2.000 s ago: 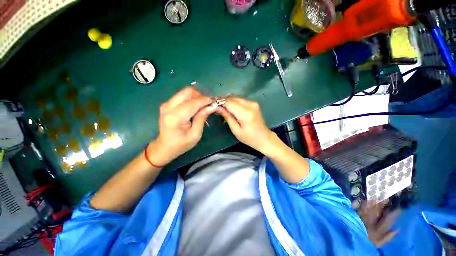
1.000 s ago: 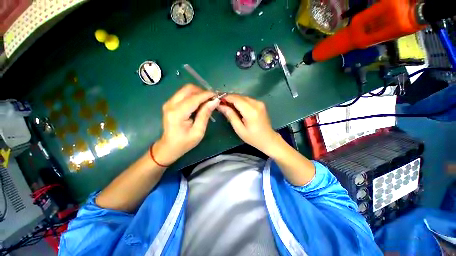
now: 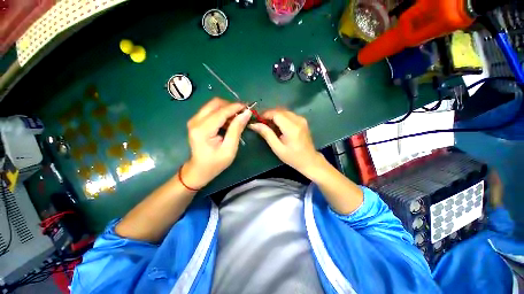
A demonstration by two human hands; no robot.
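Note:
My left hand [image 3: 214, 138] and my right hand [image 3: 288, 138] meet fingertip to fingertip over the green bench mat [image 3: 270, 34]. A small silver metal part [image 3: 251, 105] shows at the left fingertips. A red piece [image 3: 259, 117] runs from there to the right fingertips, which close on it. A thin grey rod-like tool [image 3: 221, 80] slants up and left from the left hand; its middle is hidden by the fingers. How the small part and the tool touch each other is hidden.
Round units [image 3: 180, 87] and yellow caps [image 3: 137, 54] lie ahead left, amber discs [image 3: 107, 128] further left. Dark round parts [image 3: 284, 69] lie beside tweezers [image 3: 330, 86]. An orange screwdriver [image 3: 411, 31] hangs right, above stacked trays [image 3: 428, 184]. Another person's sleeve [image 3: 477, 258] is at lower right.
The thin tool, absent two seconds ago, appeared at the left hand and now looks narrower, as if turned. More of the red piece shows between the hands. The view has shifted slightly.

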